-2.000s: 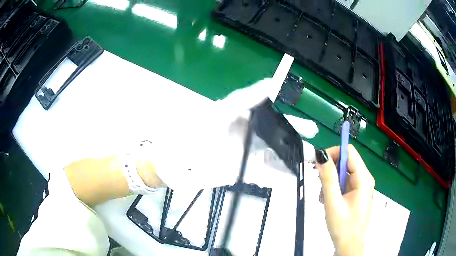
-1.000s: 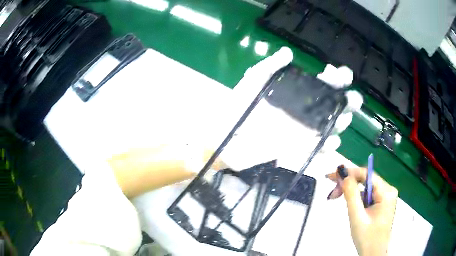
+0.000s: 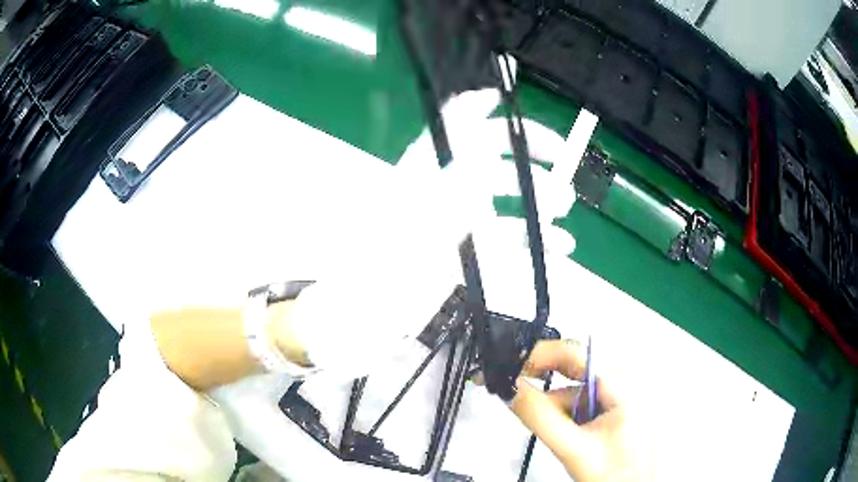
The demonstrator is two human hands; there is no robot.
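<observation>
My left hand (image 3: 423, 207), in a white glove, holds a black phone middle frame (image 3: 532, 207) raised and tilted above the white sheet (image 3: 292, 188). The frame's solid end is at the top, blurred; its lower end is near my right fingertips. My right hand (image 3: 579, 433) is bare with dark nails and holds a slim blue-purple tool (image 3: 591, 391) upright between its fingers. My thumb and a finger are at the frame's lower end, seemingly touching it. Several waiting frames (image 3: 362, 446) overlap on the sheet below, partly hidden by my hands.
A separate frame (image 3: 193, 87) lies on the sheet's left corner. Black ribbed trays (image 3: 85, 94) stand at the left, others (image 3: 649, 104) at the back right, beside a red rim (image 3: 754, 188). Set-down frames (image 3: 701, 240) lie on green beyond the sheet, near a white strip (image 3: 583, 136).
The held frame has swung up and turned steeper, its solid end now towards the top. My right hand has moved left and down to the frame's lower end, still holding the tool.
</observation>
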